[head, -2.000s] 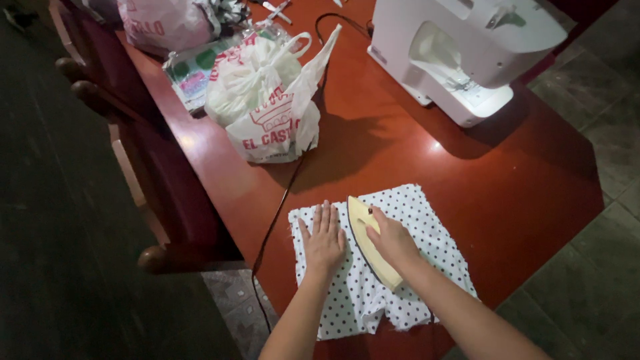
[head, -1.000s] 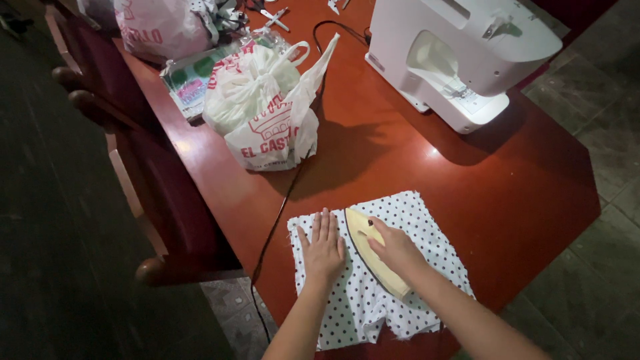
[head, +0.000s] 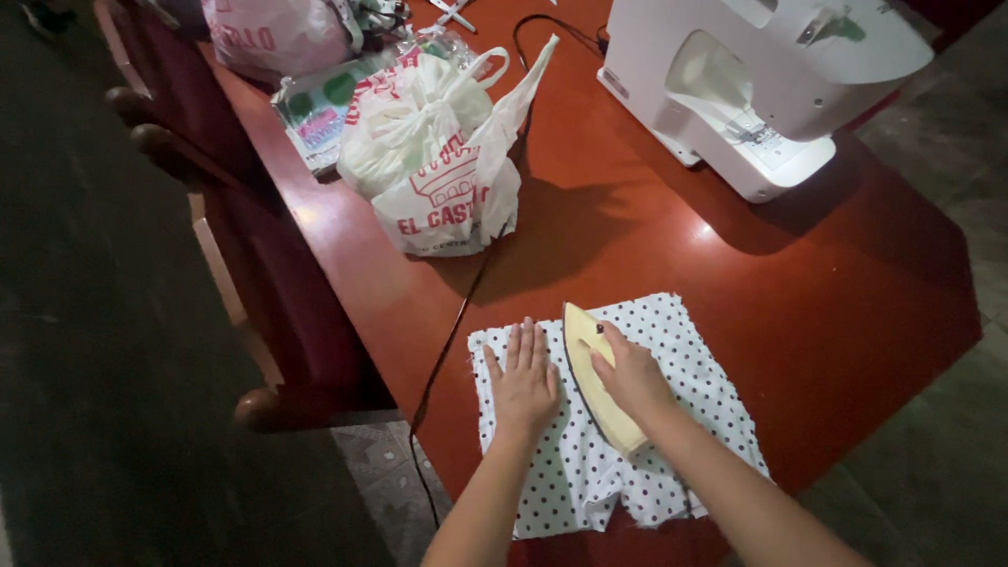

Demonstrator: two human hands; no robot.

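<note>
White polka-dot fabric (head: 709, 394), with a gap between two leg-like parts at its lower edge, lies on the reddish wooden table. My left hand (head: 524, 386) rests palm down on its left part, fingers slightly apart and holding nothing. My right hand (head: 634, 374) is closed around the handle of a pale yellow clothes iron (head: 602, 402). The iron sits on the cloth just right of my left hand, its tip toward the cloth's far edge. Small wrinkles show in the fabric near the iron's heel.
A tied white plastic bag (head: 433, 173) stands beyond the cloth, with a flat plastic packet (head: 311, 118) and another bag (head: 276, 35) behind it. A white sewing machine (head: 756, 94) is at the back right. A dark cord (head: 445, 354) crosses the table's left edge, near dark red chairs (head: 276, 283).
The iron and my right hand have shifted only slightly on the cloth. My left hand stays flat on the fabric's left part.
</note>
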